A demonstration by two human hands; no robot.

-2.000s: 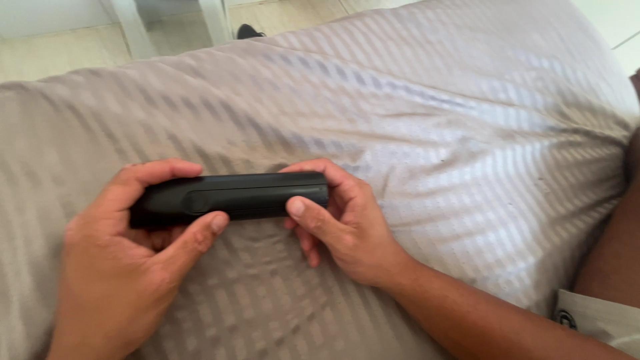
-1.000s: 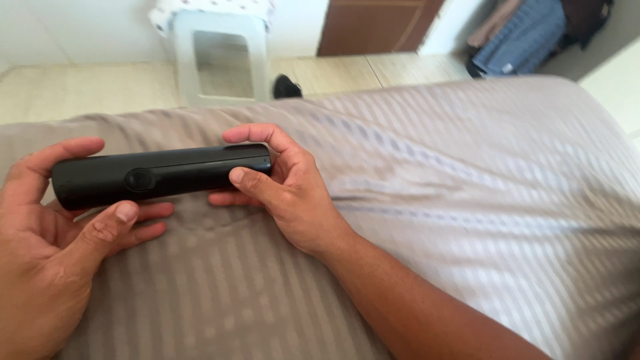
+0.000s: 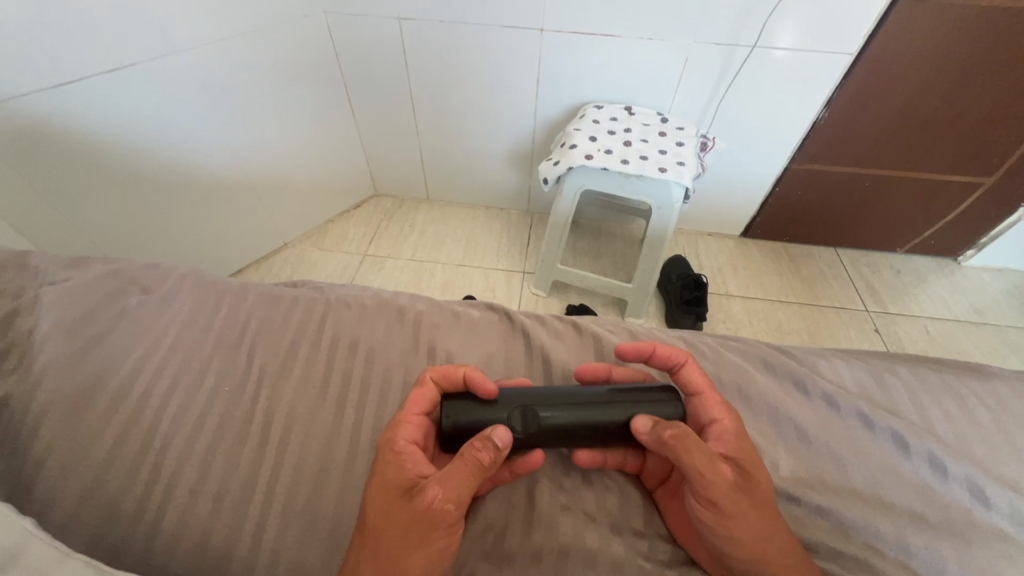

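A black cylindrical object (image 3: pixel 576 416) with a round button-like disc near its left end lies level between my hands, above a bed with a striped grey-brown sheet (image 3: pixel 240 384). My left hand (image 3: pixel 452 456) grips its left end, thumb on the front below the disc and fingers around the top and underside. At the other end, my right hand (image 3: pixel 696 456) holds it with the thumb on the front and fingers behind and below; one finger is raised above it. What the object is cannot be told.
Beyond the bed's edge, a pale plastic stool (image 3: pixel 556 232) with a spotted cloth (image 3: pixel 632 140) on top stands against the white tiled wall (image 3: pixel 472 112). A black shoe (image 3: pixel 684 296) is on the tiled floor beside it. A brown door (image 3: pixel 904 136) is at the right.
The view has swung up and left, showing more wall and floor. Both hands keep hold of the black object, whose round disc now faces me, unlike two seconds ago.
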